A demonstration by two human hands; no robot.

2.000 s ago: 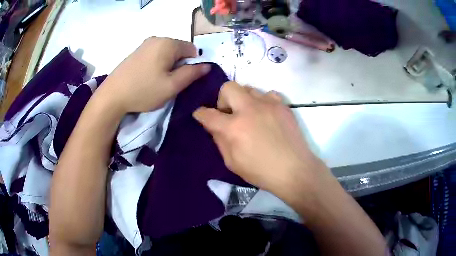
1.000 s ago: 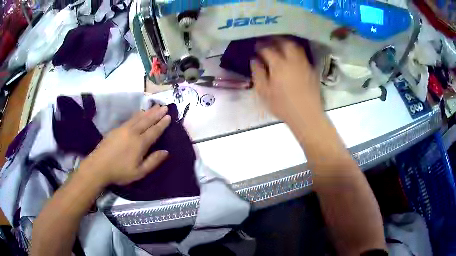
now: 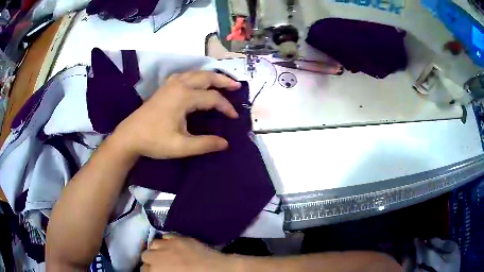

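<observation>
A dark purple fabric panel (image 3: 223, 180) lies over light grey fabric (image 3: 164, 61), from beside the needle down over the table's front edge. My left hand (image 3: 186, 117) rests on the purple cloth with its fingers spread and curved, just left of the presser foot (image 3: 250, 66). My right hand (image 3: 178, 255) is low at the front edge, by the lower end of the cloth. Its fingers are curled and partly hidden, so I cannot tell if it grips the cloth.
Thread snips (image 3: 318, 67) lie right of the needle. A folded purple cloth (image 3: 361, 47) lies under the machine arm. An orange tuft (image 3: 240, 29) is by the needle. More grey and purple cloth (image 3: 37, 159) is heaped left. A measuring tape (image 3: 339, 211) runs along the front edge.
My right hand has moved from the purple cloth under the machine arm down to the front edge. My left hand stays on the panel, its fingers more curved. The view has shifted.
</observation>
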